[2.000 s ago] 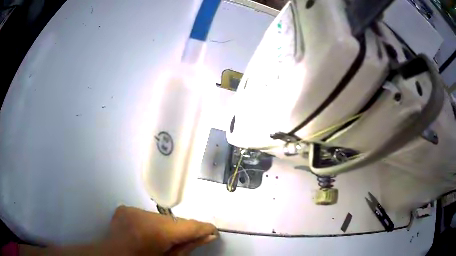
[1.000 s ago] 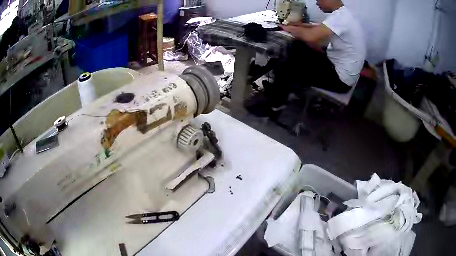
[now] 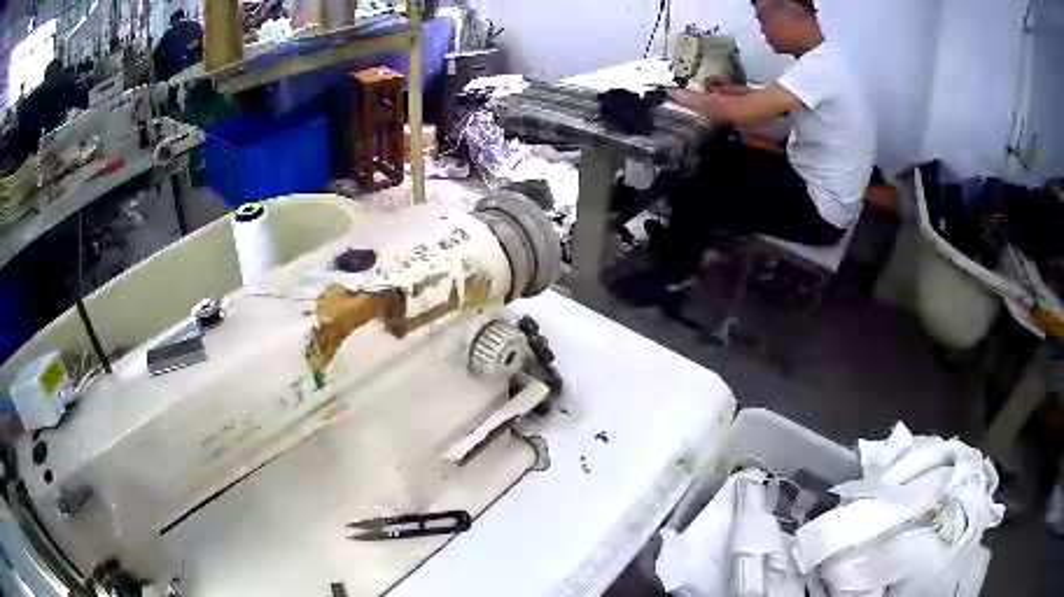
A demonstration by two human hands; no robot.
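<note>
The cream industrial sewing machine [image 3: 397, 274] lies across the left and middle, with a brown worn patch on its head and a grey handwheel [image 3: 522, 245] at its right end. Black thread snips [image 3: 411, 526] lie on the machine bed. A small white thread spool [image 3: 208, 311] sits on top of the head. A white thread cone [image 3: 254, 245] with a dark and yellow tip stands behind it. White strips [image 3: 904, 525] are heaped in a pale plastic bin [image 3: 776, 434] right of the table. Neither of my hands is in the picture.
The white table edge [image 3: 700, 402] runs beside the bin. A cream trough [image 3: 315, 212] curves behind the machine. A blue bin [image 3: 266, 157] and wooden stool [image 3: 379, 128] stand farther back. A seated person [image 3: 823, 140] works at another machine. Another trough [image 3: 963, 297] holds dark material at right.
The view has swung from the needle area and lamp to the machine's right end, the bin and the room. My left hand, seen earlier at the front table edge, has left the picture.
</note>
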